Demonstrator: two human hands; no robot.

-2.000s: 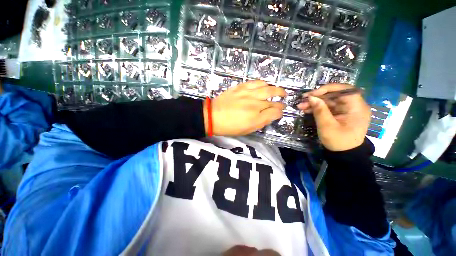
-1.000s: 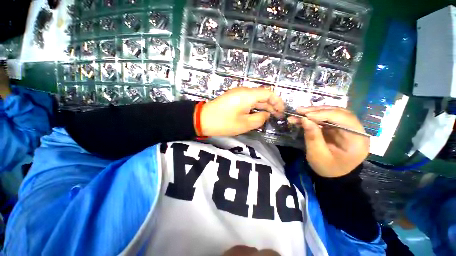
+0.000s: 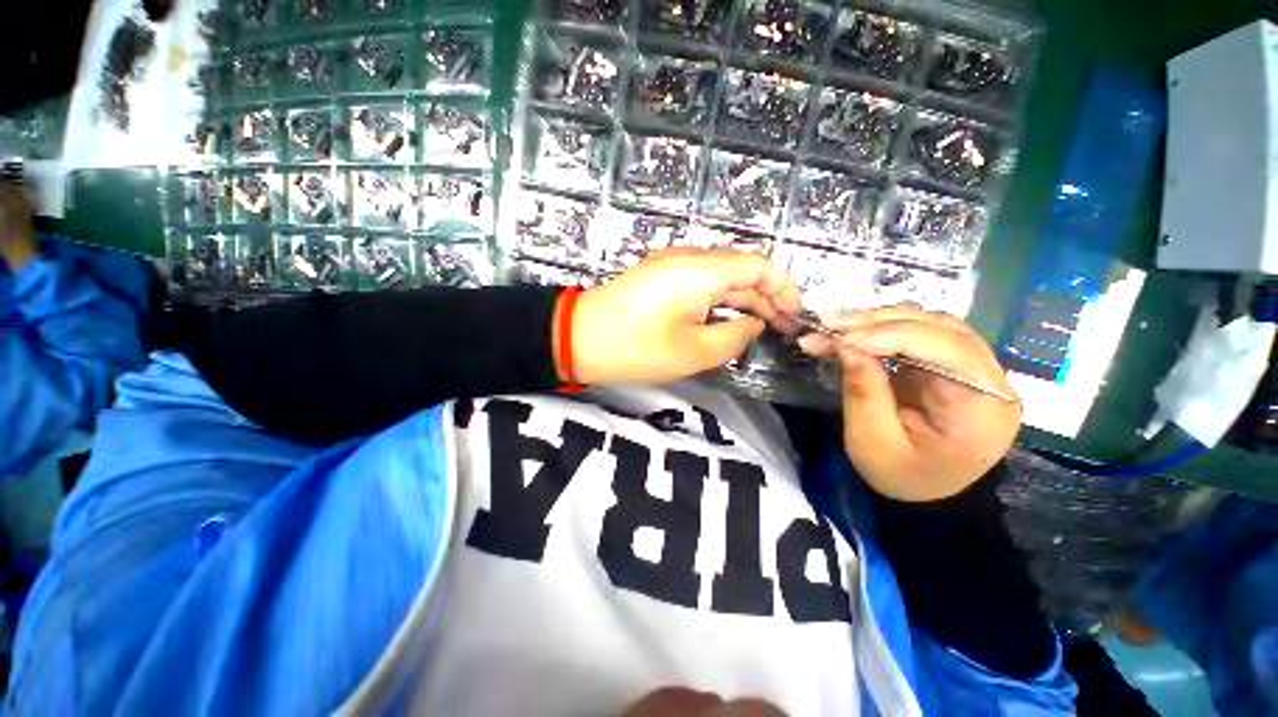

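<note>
My left hand (image 3: 680, 315), with a red band at the wrist, pinches a small dark electronic part (image 3: 799, 325) between thumb and fingers. My right hand (image 3: 928, 399) holds thin metal tweezers (image 3: 932, 370) like a pen, their tip at the small part. Both hands are over the near edge of a filled clear blister tray (image 3: 715, 129), whose square pockets hold black-and-silver assemblies. My fingers hide some near pockets and most of the small part.
A second filled blister tray (image 3: 337, 154) lies at left, with white paper with dark parts (image 3: 133, 91) beyond it. At right are a blue film sheet (image 3: 1093, 182), a white card (image 3: 1100, 350), a white box (image 3: 1219, 154) and a crumpled white tissue (image 3: 1217, 381). Blue sleeves of other people show at both sides.
Since two seconds ago my right hand has moved down and slightly left, and the tweezers have tilted, their rear end now lower. My left hand has shifted slightly and its fingertips have dropped.
</note>
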